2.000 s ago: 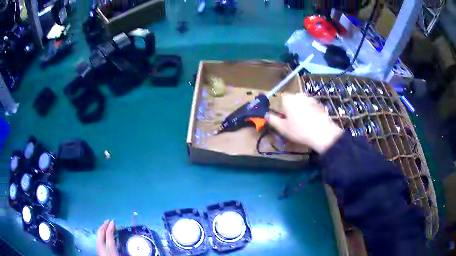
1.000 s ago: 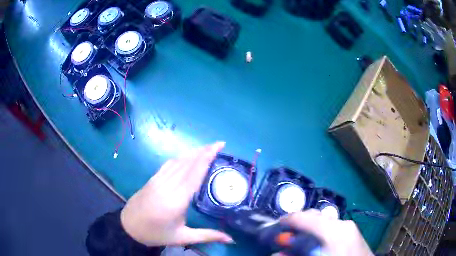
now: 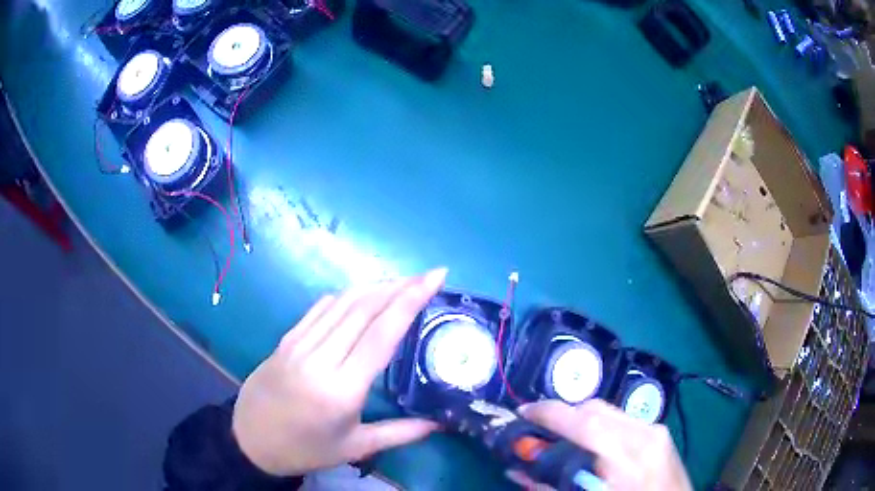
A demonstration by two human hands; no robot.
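My right hand [image 3: 614, 443] holds the black glue gun [image 3: 499, 432] with its orange trigger. The gun's nozzle end is at the lower edge of the nearest speaker unit [image 3: 459, 353], a black frame with a bright white driver. My left hand [image 3: 317, 374] is around the left side of this unit, fingers along its upper left, thumb at its lower left. A thin red lead with a white plug crosses its right side. Two more units [image 3: 574, 370] [image 3: 643, 398] lie in a row to the right. The exact nozzle contact is hidden.
Several speaker units [image 3: 173, 153] with red and black leads stand at upper left. A black housing [image 3: 413, 34] and a small pale lump [image 3: 487, 76] lie at the back. The open cardboard tray [image 3: 679, 197] and divided carton [image 3: 801, 422] are at right. The bench's curved edge runs at left.
Since two seconds ago, the view has swung left and down, and my right hand has taken the glue gun from the tray to the units. Over the last second, both hands stay at the same unit.
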